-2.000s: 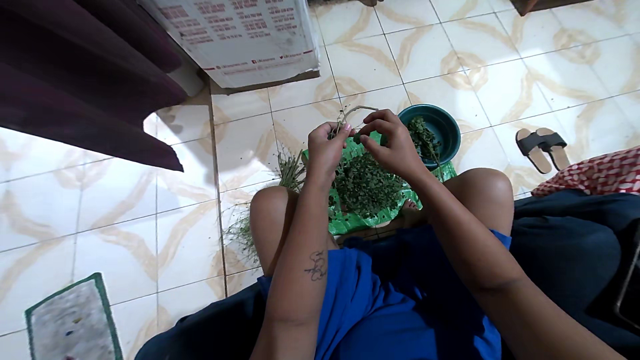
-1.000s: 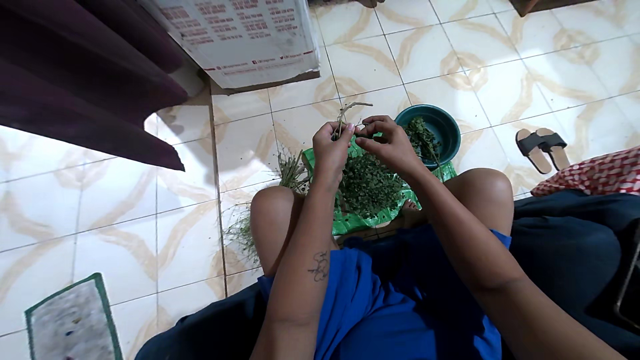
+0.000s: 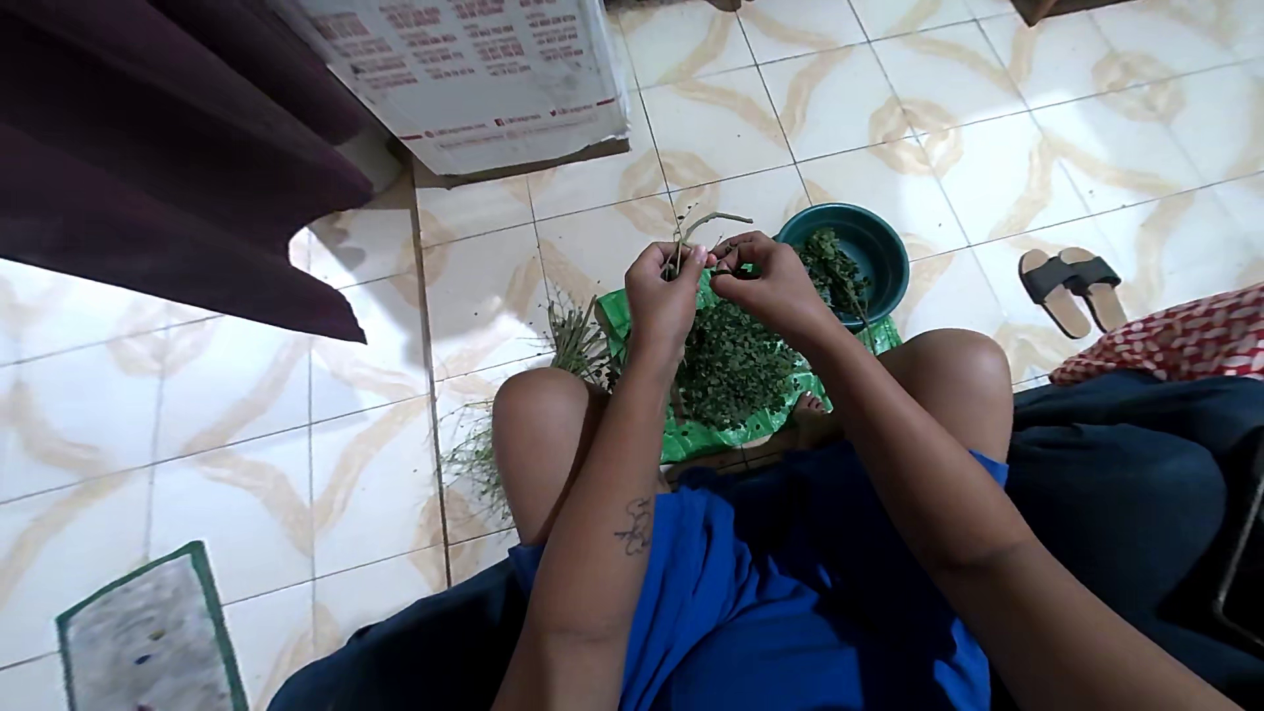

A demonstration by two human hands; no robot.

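My left hand [image 3: 667, 291] is closed on a plant stem [image 3: 713, 219], whose bent pale end sticks up above the fingers. Close beside it on the right, my right hand [image 3: 770, 281] has thumb and fingers pinched near the same sprig; what lies between them is too small to tell. Below both hands a heap of small green leaves [image 3: 736, 370] lies on a green plastic sheet [image 3: 681, 444]. A teal plastic basin [image 3: 889, 259] stands just right of my right hand, with leafy sprigs [image 3: 831, 272] along its left side.
Thin bare stems [image 3: 573, 341] lie left of the sheet, and more [image 3: 479, 459] are beside my left knee. A printed white box [image 3: 513, 89] stands at the upper left near a dark curtain [image 3: 168, 168]. Sandals [image 3: 1071, 288] and a red-and-white cloth [image 3: 1185, 336] are at the right.
The stem sticking up from my left hand has changed its angle; two seconds ago it arched over toward my right hand. Both hands remain close together above the leaf heap.
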